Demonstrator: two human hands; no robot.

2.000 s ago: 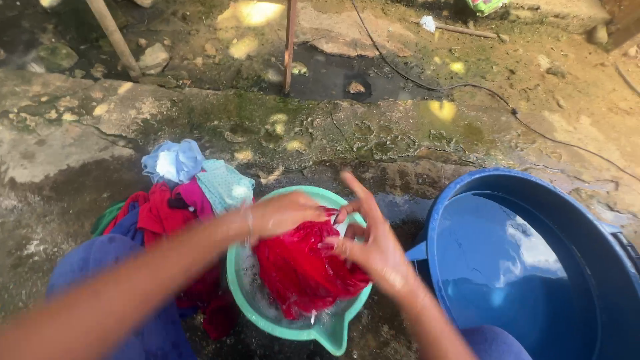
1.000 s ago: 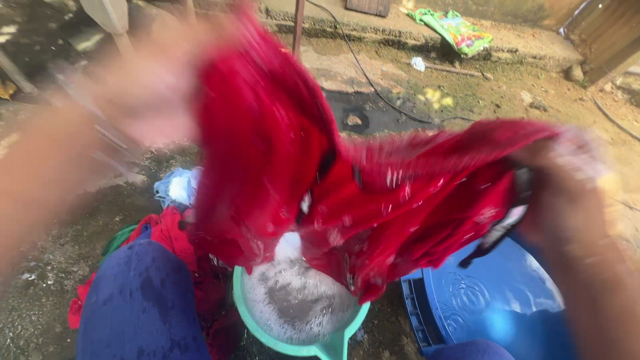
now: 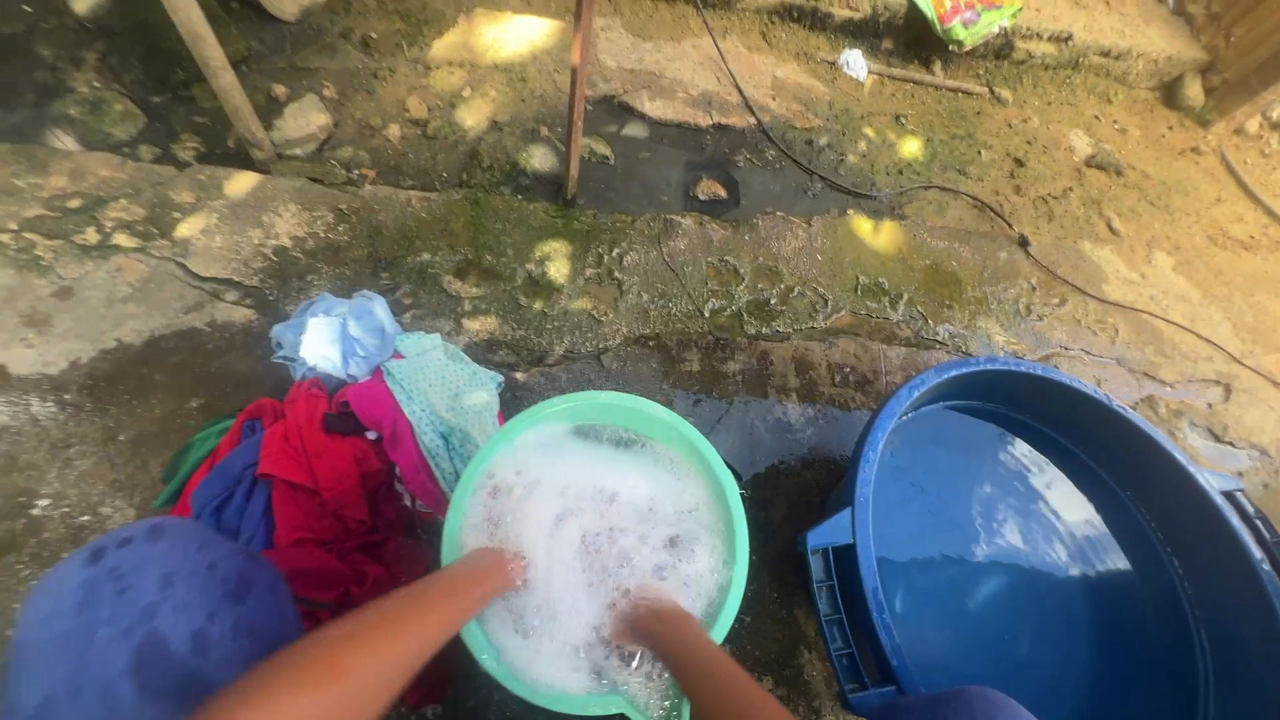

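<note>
Both my hands are plunged into white suds in a mint-green plastic basin (image 3: 742, 530). The foam covers my left hand (image 3: 512, 568) from about the wrist, and my right hand (image 3: 640, 610) is mostly sunk in it, so the fingers of both are hidden. No red cloth shows above the foam. Left of the basin lies a heap of laundry: a red garment (image 3: 325, 480), a magenta cloth (image 3: 405, 440), a dotted light-teal cloth (image 3: 445, 400) and a light-blue bundle (image 3: 338, 335) with a white patch.
A large blue plastic tub (image 3: 865, 560) of water stands on the right, with the sky reflected in it. Beyond the wet concrete ledge (image 3: 620, 270), a black cable (image 3: 960, 195) crosses the ground. A wooden pole (image 3: 222, 85) and a thin reddish post (image 3: 578, 100) rise behind.
One second ago my hands held the red garment spread out above the basin. Both hands have come down into the suds, and that garment is out of sight.
</note>
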